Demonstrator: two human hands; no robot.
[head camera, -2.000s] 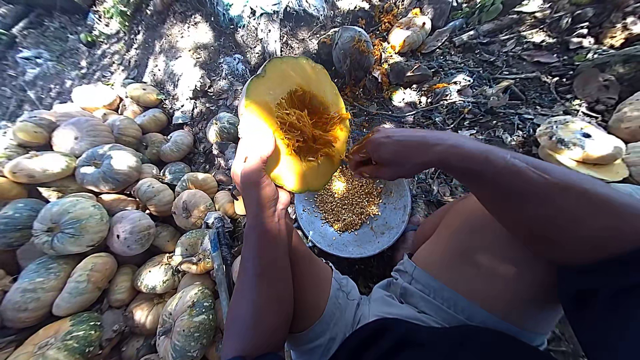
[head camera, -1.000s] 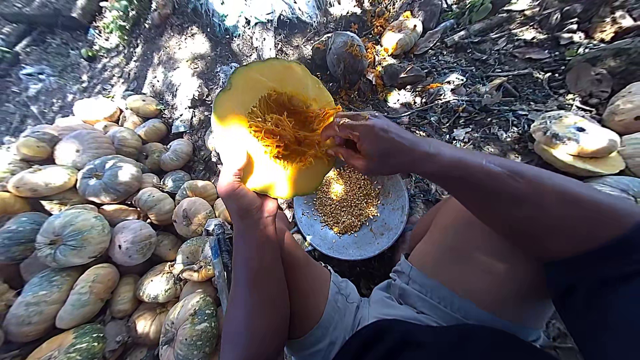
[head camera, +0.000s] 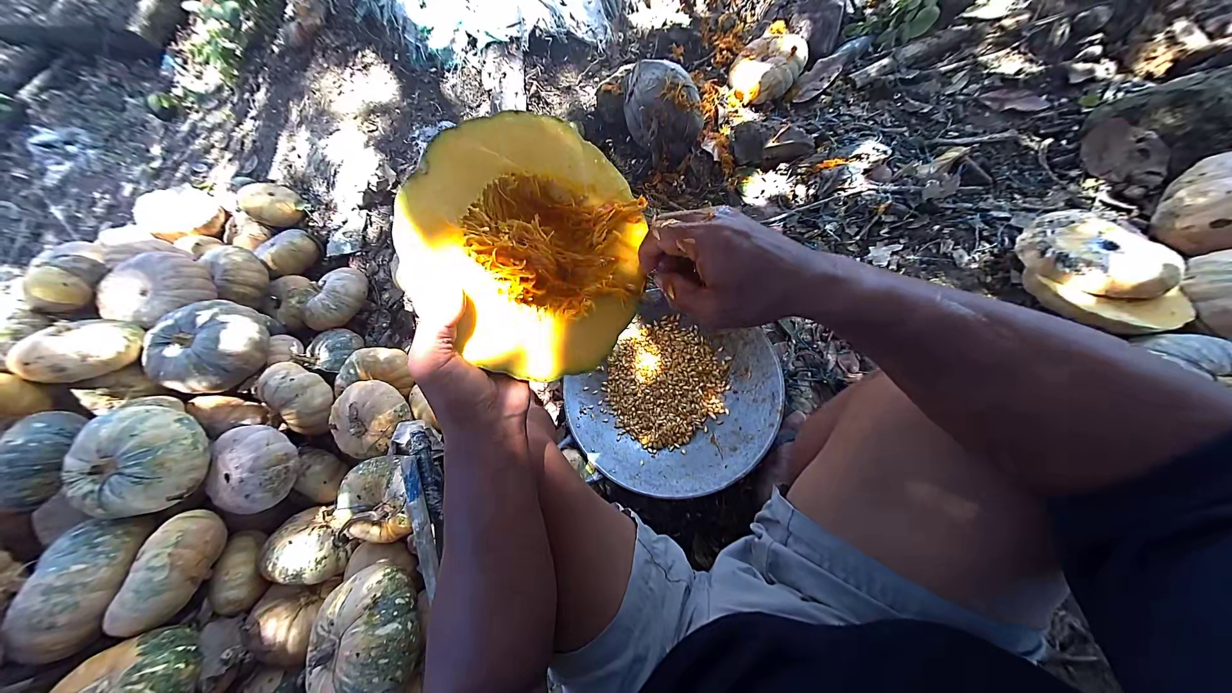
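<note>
My left hand (head camera: 462, 375) holds a cut pumpkin half (head camera: 597, 337) from below and the left, its yellow flesh facing me. Stringy orange pulp (head camera: 544, 245) fills the hollow and spills toward the right rim. Just right of that rim is my right hand (head camera: 722, 265), its fingers curled; whether something small is pinched in them cannot be told. Below both hands a round metal pan (head camera: 707, 472) rests between my legs, with a heap of pumpkin seeds (head camera: 664, 385) in it. The half hides the pan's upper left part.
Many whole pumpkins (head camera: 135, 462) are piled on the left, beside a long tool, perhaps a blade (head camera: 421, 510). More pumpkins and a cut piece (head camera: 1107, 298) lie at the right. Ahead are a brown husk-like round object (head camera: 664, 106), pulp scraps and dry leaves.
My right hand was at the pulp one second ago and is now just right of the rim. The pumpkin half shifted left, then slightly back right.
</note>
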